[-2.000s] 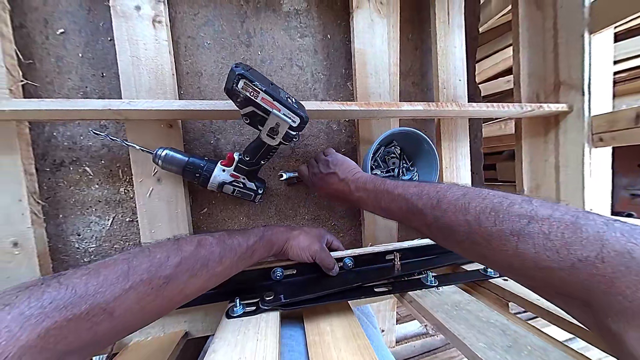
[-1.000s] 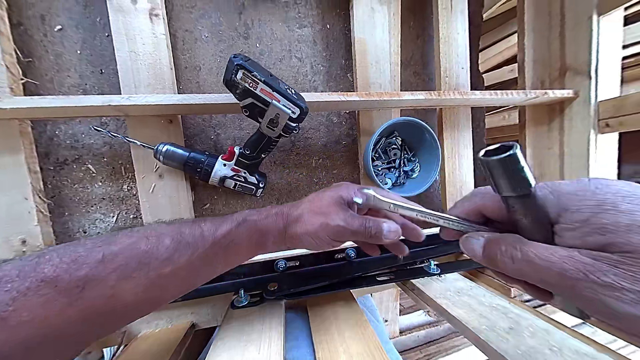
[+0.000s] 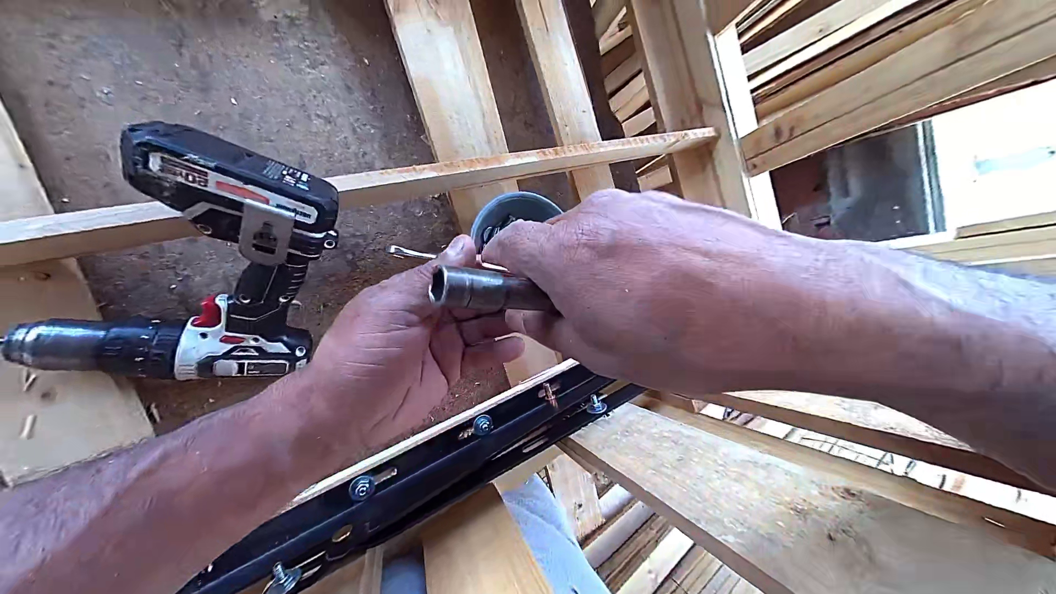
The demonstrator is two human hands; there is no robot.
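My right hand (image 3: 627, 289) is closed on a socket wrench (image 3: 483, 289), its hollow metal end facing left. A slim metal wrench (image 3: 412, 252) passes behind the socket between my two hands; its far part is hidden by my right hand. My left hand (image 3: 404, 338) is half curled, palm up, with thumb and fingers at the wrench. Below lies a black slotted metal rail (image 3: 429, 470) with bolts and washers, one bolt (image 3: 483, 425) near its middle. A grey bucket (image 3: 516, 206) of metal hardware stands behind my right hand, partly covered.
A cordless drill (image 3: 239, 247) lies at the left, its chuck pointing left. A thin wooden batten (image 3: 396, 183) crosses the view above wider planks. An upright timber post (image 3: 685, 107) and stacked boards stand at the right. A wide board (image 3: 701, 495) runs toward the lower right.
My right hand, low beside the bucket two seconds ago, now holds the socket wrench up in front of it. My left hand has left the black rail and come to the slim wrench. The view has shifted.
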